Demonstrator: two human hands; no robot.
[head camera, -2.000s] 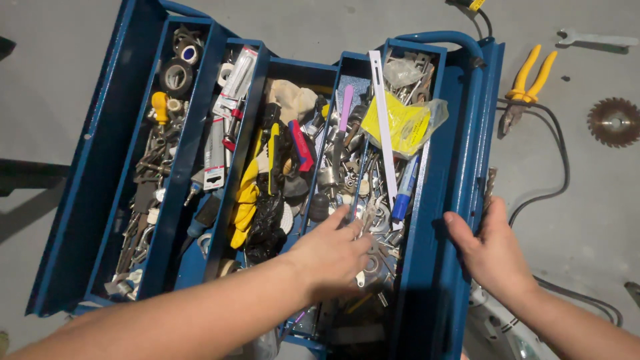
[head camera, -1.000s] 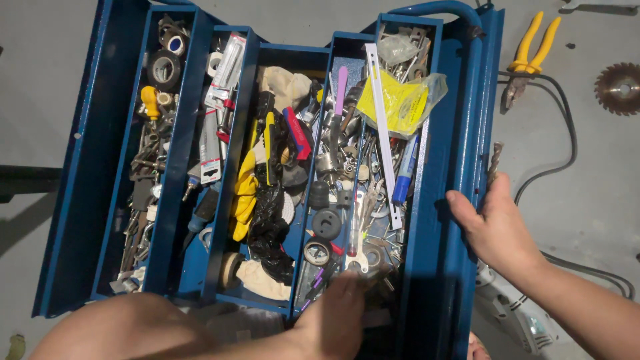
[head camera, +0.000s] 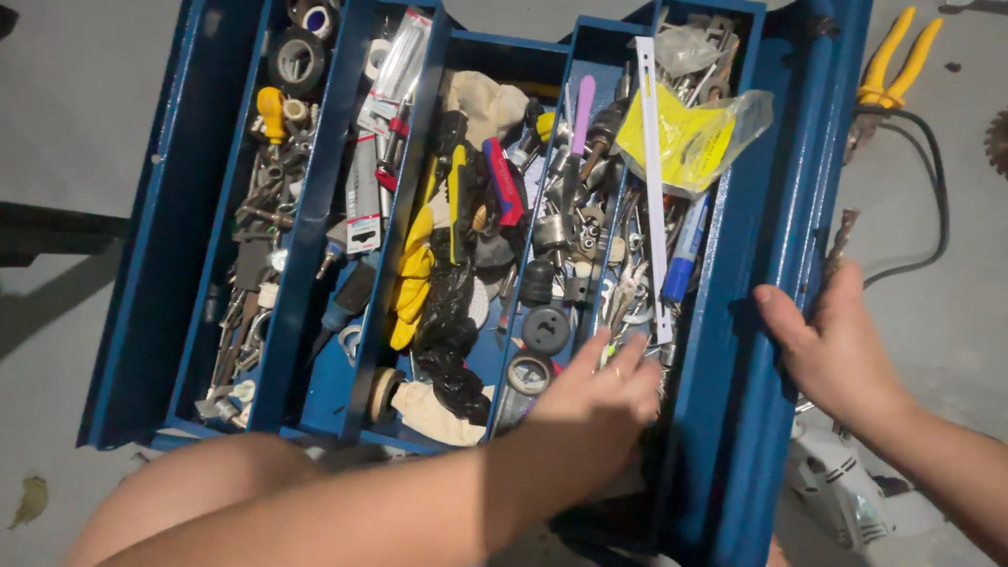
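Observation:
A blue metal cantilever toolbox (head camera: 713, 315) stands spread apart, its trays full of small hardware. My left hand (head camera: 602, 394) reaches into the right-hand trays, fingers spread over loose metal parts; whether its fingertips touch or pinch a part cannot be told. Just above the fingers lie a white slotted strip (head camera: 652, 197) and a blue marker (head camera: 685, 250). A black round cap (head camera: 545, 329) and a tape roll (head camera: 529, 372) are left of the hand. My right hand (head camera: 839, 346) rests around the toolbox's right edge, thumb on the near side, the other fingers partly hidden.
Yellow-handled pliers (head camera: 894, 71), a black cable (head camera: 941, 197), a drill bit (head camera: 843, 236) and a circular saw blade (head camera: 998, 142) lie right of the box. A white power tool (head camera: 854, 488) is at lower right. My knee (head camera: 197, 488) is at the box's lower left.
My left hand has moved up the right-hand trays from their lower end since a second ago. My right hand stays at the box's right edge.

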